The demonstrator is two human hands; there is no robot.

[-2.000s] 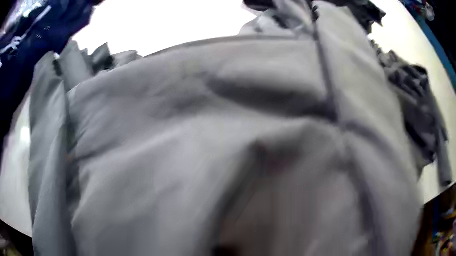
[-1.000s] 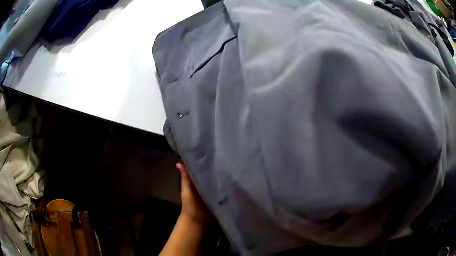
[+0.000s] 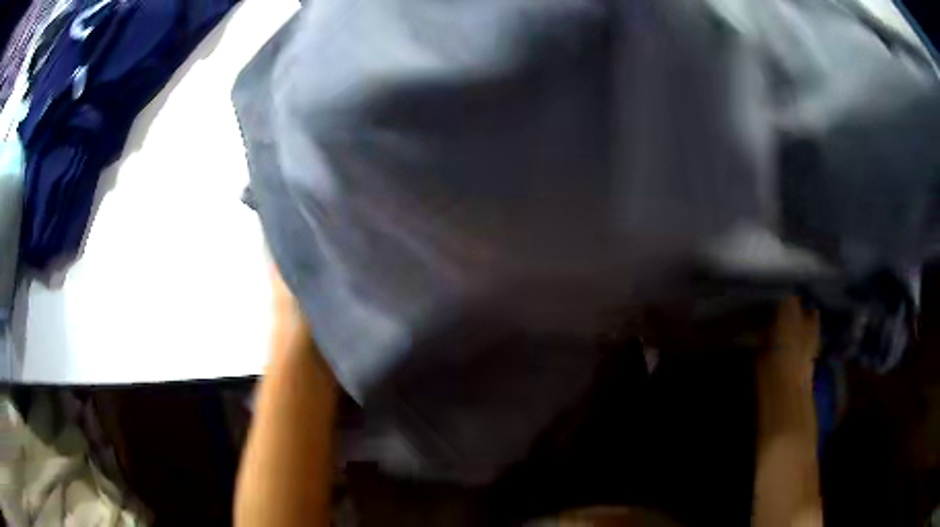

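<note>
A grey garment [image 3: 495, 185] fills the middle and right of the view, blurred, partly over the white tabletop and hanging past its front edge. My left hand [image 3: 287, 304] is at the garment's left edge; the fingers are hidden behind the cloth. My right hand [image 3: 792, 317] is at the garment's lower right side, blurred, with its fingers hidden by the fabric. No snips can be made out.
The white tabletop [image 3: 165, 278] shows on the left, its front edge below. A navy garment [image 3: 77, 134] with white tape lies at the far left. Pale crumpled cloth [image 3: 62, 473] is at the lower left, below the table edge.
The grey garment has shifted and its button edge is no longer visible. My left hand has moved left and up. My right hand and forearm have come into view at the right.
</note>
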